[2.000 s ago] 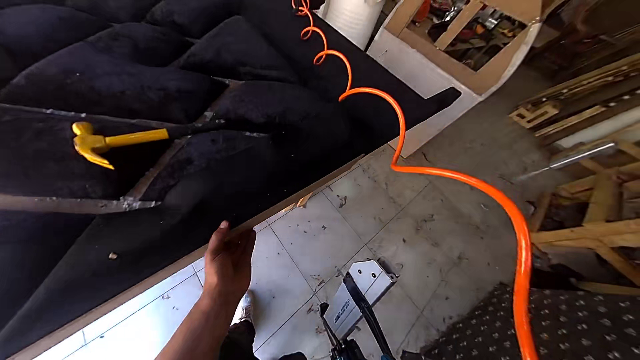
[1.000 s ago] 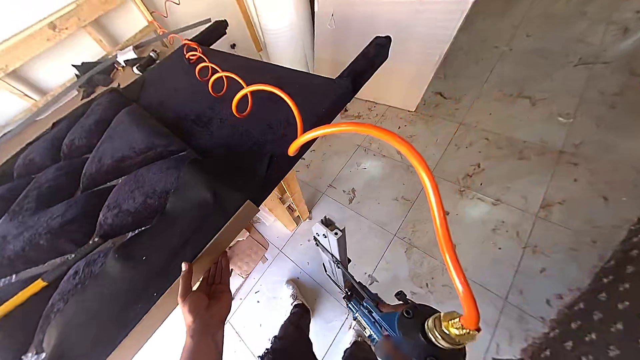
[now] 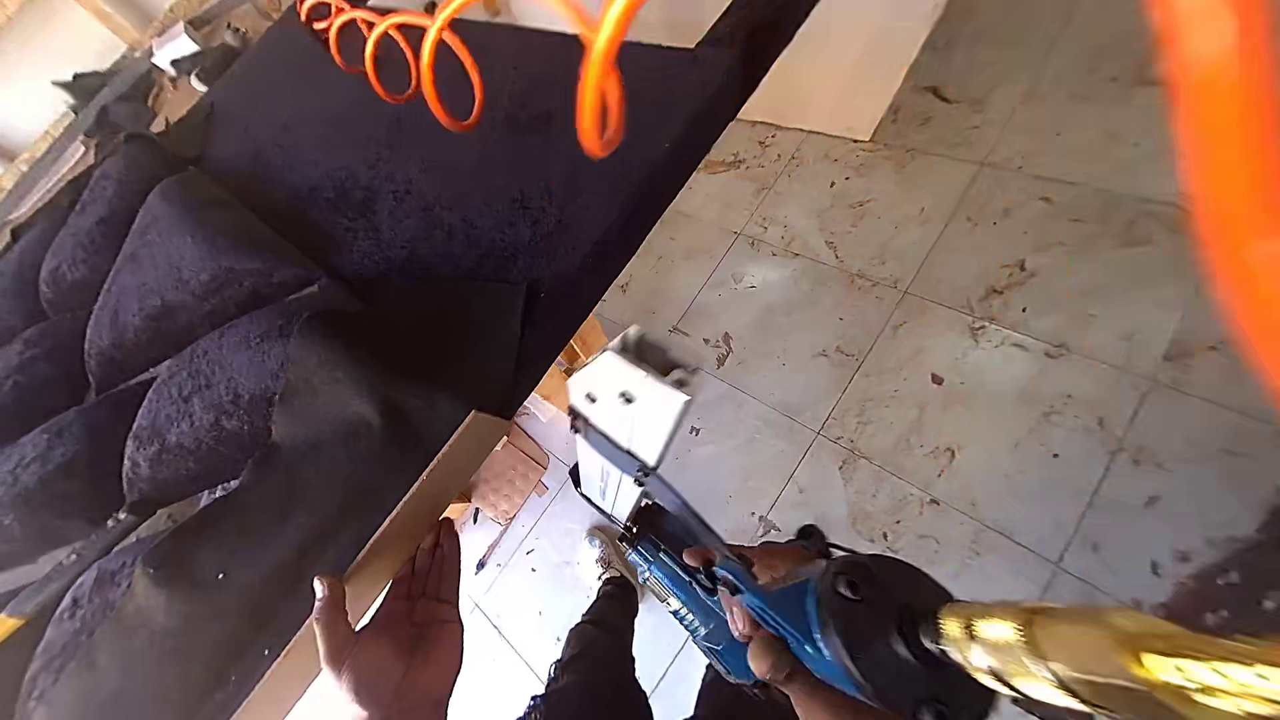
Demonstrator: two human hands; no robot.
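My right hand (image 3: 760, 610) is wrapped around the handle of a blue pneumatic stapler (image 3: 690, 590), whose silver magazine end (image 3: 630, 410) points up and left, beside the panel's edge. A gold-coloured air fitting (image 3: 1100, 640) sits at its rear. My left hand (image 3: 400, 630), palm up with fingers apart, is against the wooden edge (image 3: 430, 500) of a padded panel. Dark velvet fabric with tufted folds (image 3: 210, 270) covers that panel, and a flat dark cloth (image 3: 330, 500) lies along its edge. Whether the left fingers press the wood's underside is hidden.
An orange coiled air hose (image 3: 430, 60) crosses above the dark fabric and hangs close to the camera at right. A pale board (image 3: 850, 70) stands beyond the panel. Scraps lie on the tiled floor (image 3: 900, 350). A piece of brown cardboard (image 3: 510, 475) is below the panel.
The view has shifted along the panel. The stapler has come up higher, with my right hand now plain on its handle. My left hand remains at the wooden edge.
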